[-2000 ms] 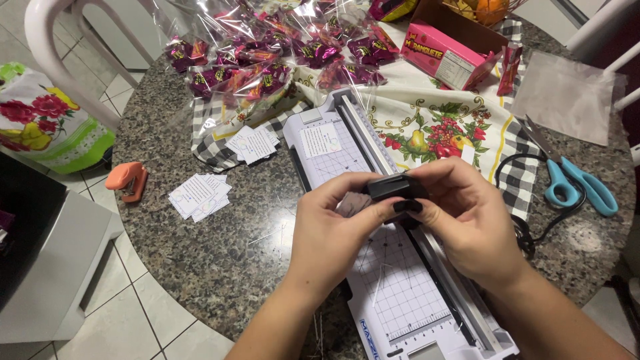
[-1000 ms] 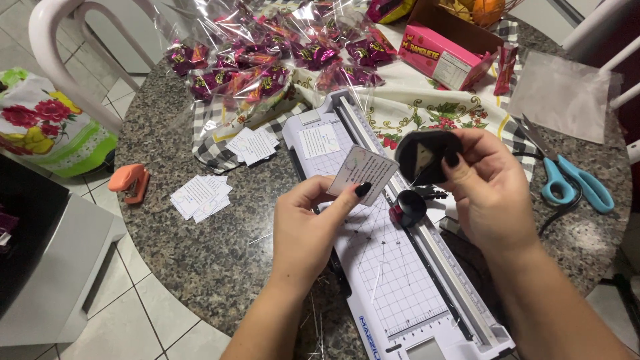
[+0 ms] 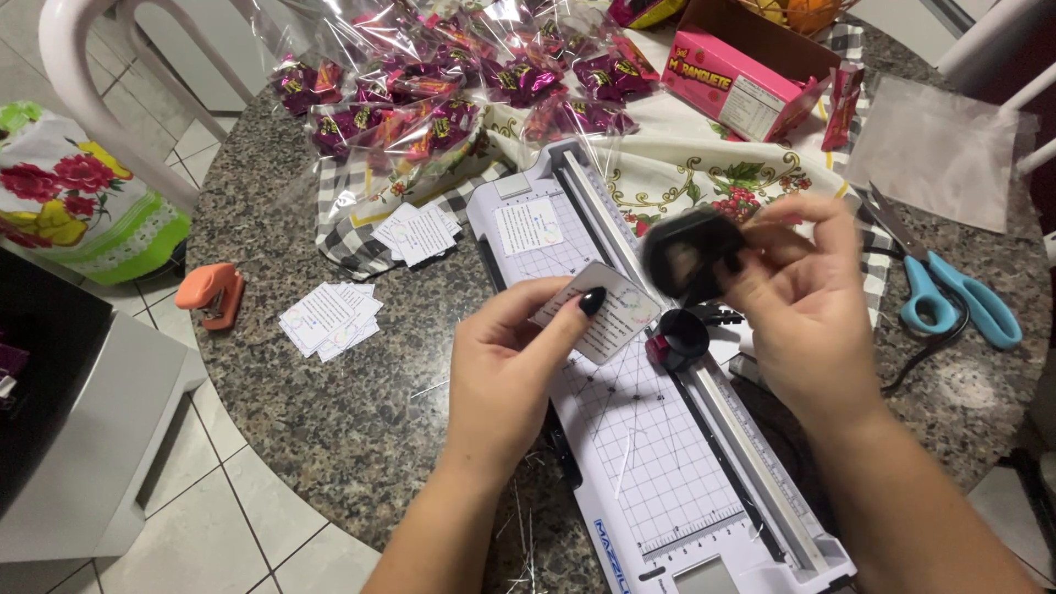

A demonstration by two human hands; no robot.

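My left hand (image 3: 516,363) pinches a small printed card (image 3: 615,318) with rounded corners between thumb and fingers. In my right hand (image 3: 804,305) is a black corner punch (image 3: 693,252), blurred, held to the right of the card and apart from it. Below both lies a white paper trimmer (image 3: 660,462) with a printed grid, its black and red cutter slide (image 3: 676,340) partway along the rail. Another card (image 3: 528,225) rests on the trimmer's upper end. Two loose piles of printed cards, one nearer (image 3: 330,320) and one farther (image 3: 418,233), are left of the trimmer.
An orange stapler or punch (image 3: 211,295) stands near the table's left edge. Blue-handled scissors (image 3: 961,297) and clear bags (image 3: 940,153) lie at right. Bagged sweets (image 3: 437,91) and a pink box (image 3: 734,87) are at the back on a cloth. Thin paper strips lie near the trimmer.
Two seconds ago both hands were together around the black punch. They have since moved apart, the card showing in my left hand and the punch in my right.
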